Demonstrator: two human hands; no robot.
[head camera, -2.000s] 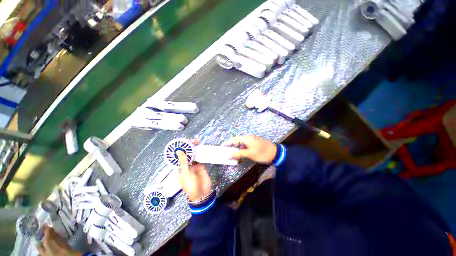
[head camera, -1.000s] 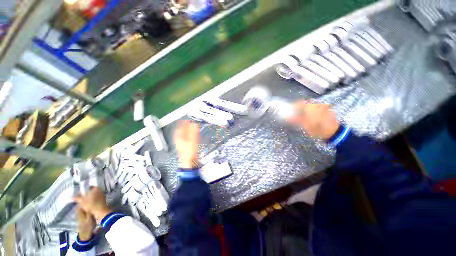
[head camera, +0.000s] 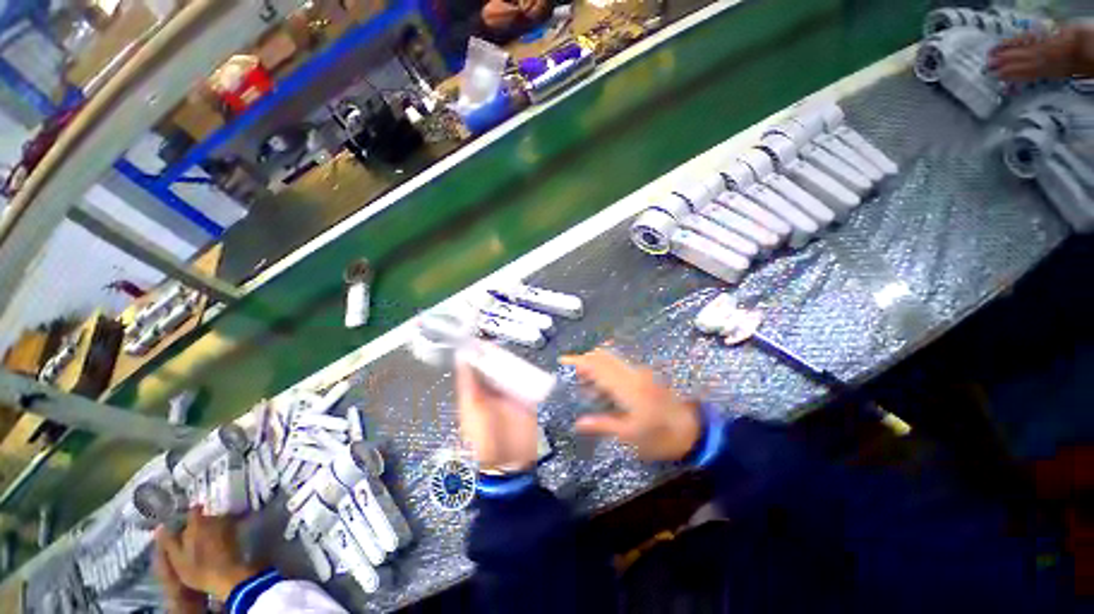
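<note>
My left hand (head camera: 502, 429) holds a white handheld fan (head camera: 514, 372) from below. The fan's round head (head camera: 445, 337) points to the upper left and is blurred. My right hand (head camera: 638, 405) is just right of the handle, fingers apart, holding nothing. A second fan lies on the mat by my left wrist; its slotted head (head camera: 454, 481) shows and its handle is mostly hidden.
A slanting row of fans (head camera: 768, 198) lies along the conveyor (head camera: 576, 168). A small group of handles (head camera: 516, 317) lies near its edge. A dark stick (head camera: 798, 360) with a white tip lies right. Loose parts (head camera: 348, 510) are piled left. Other people's hands show at lower left and upper right.
My right hand has moved down and left and no longer holds a fan. My left hand, empty before, now holds one. The single fan by the conveyor edge is gone from its place.
</note>
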